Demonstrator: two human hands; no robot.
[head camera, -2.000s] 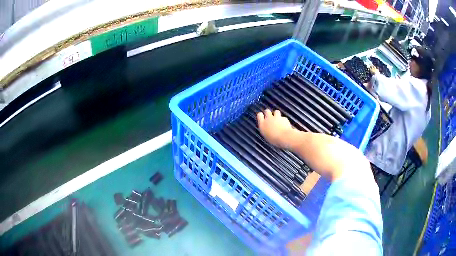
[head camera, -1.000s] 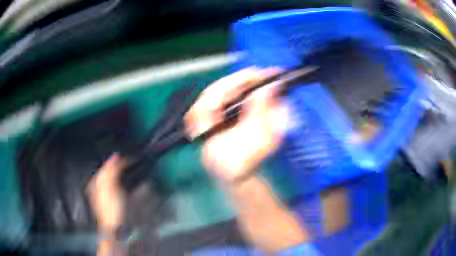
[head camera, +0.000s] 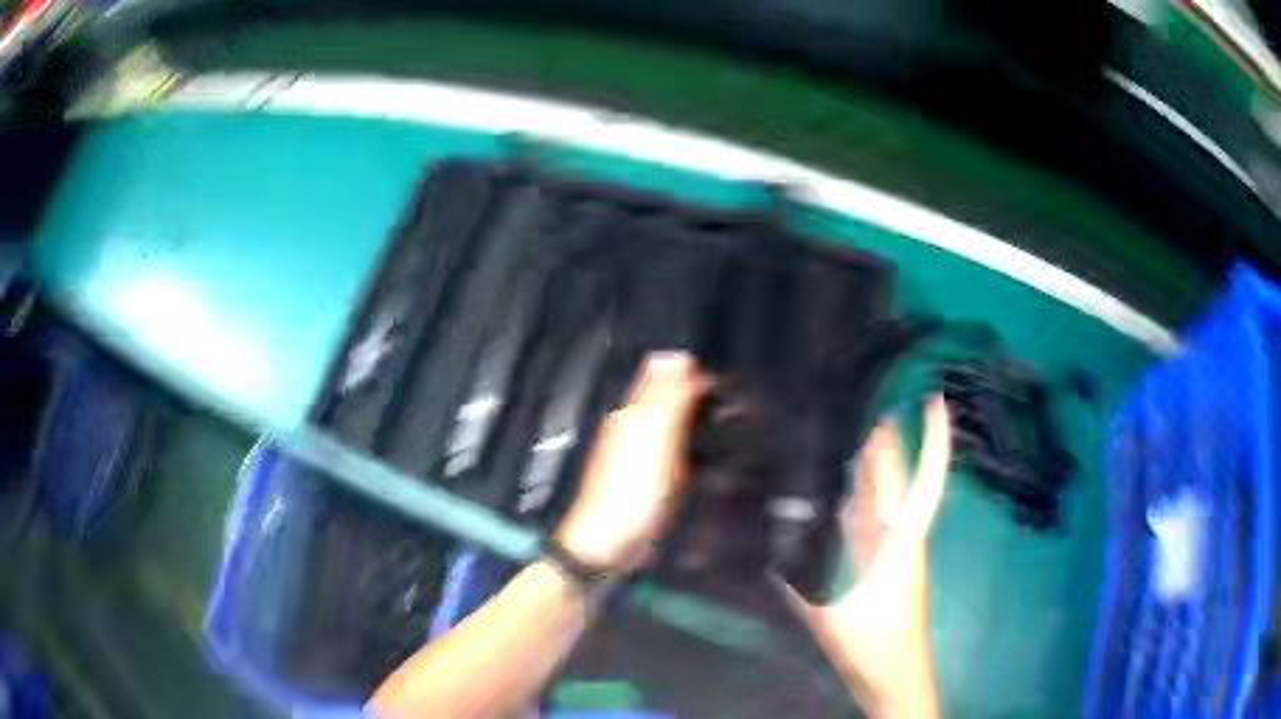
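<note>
The picture is blurred. A wide black slotted tray (head camera: 408, 316) lies on the teal bench mat, with long black units in its channels showing pale marks near their front ends. My left hand (head camera: 632, 471), with a dark band at its wrist, is over the tray's right half, fingertips beside a dark part; its grip cannot be made out. My right hand (head camera: 892, 527) is at the tray's right edge, fingers and thumb apart, with nothing visible in it. A loose pile of small black pieces (head camera: 1012, 436) lies on the mat just right of it.
A blue basket (head camera: 1173, 562) with a white label stands at the far right, cut by the edge. A lined blue crate (head camera: 246, 590) with dark contents is below the bench edge at left. A pale rail (head camera: 632, 136) and dark green conveyor (head camera: 632, 70) run behind the mat.
The view has swung left from the basket to the tray. Both hands have left the dark bar they were handling together near the basket and are now at the tray, apart.
</note>
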